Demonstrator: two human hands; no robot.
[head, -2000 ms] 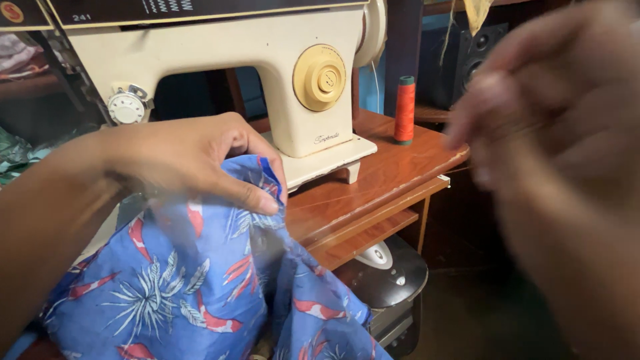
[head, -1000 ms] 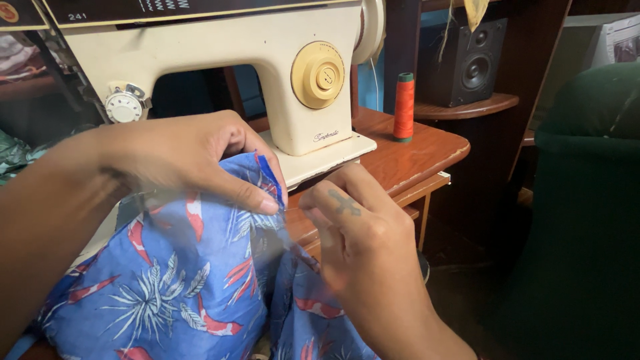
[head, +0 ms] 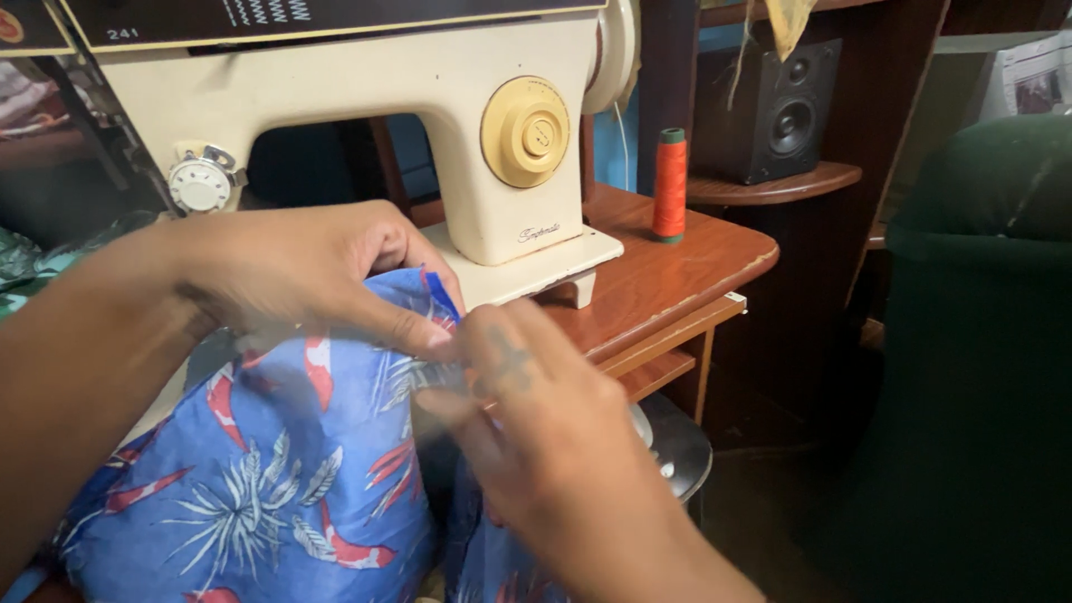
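My left hand [head: 327, 276] pinches the upper edge of a blue cloth [head: 276, 494] printed with red birds and pale leaves, its thumb on the near face. Close against that thumb, my right hand [head: 544, 402] has its fingers bent at the same edge; blur hides whether anything is between its fingertips. Below both hands the cloth hangs in folds. Behind them stands a cream sewing machine [head: 352, 79] with a yellow dial [head: 525, 132] and a white tension knob [head: 201, 184]. The needle area is hidden by my left hand.
An orange thread spool [head: 670, 188] stands upright on the wooden table [head: 712, 251], right of the machine. Beyond it, a black speaker [head: 779, 113] rests on a shelf. A dark green chair back [head: 980, 251] is at the right, and a dark rounded object [head: 682, 444] sits below the tabletop.
My right hand, raised at the upper right two seconds ago, has come down and left to the cloth edge beside my left thumb. My left hand has kept its hold on the cloth.
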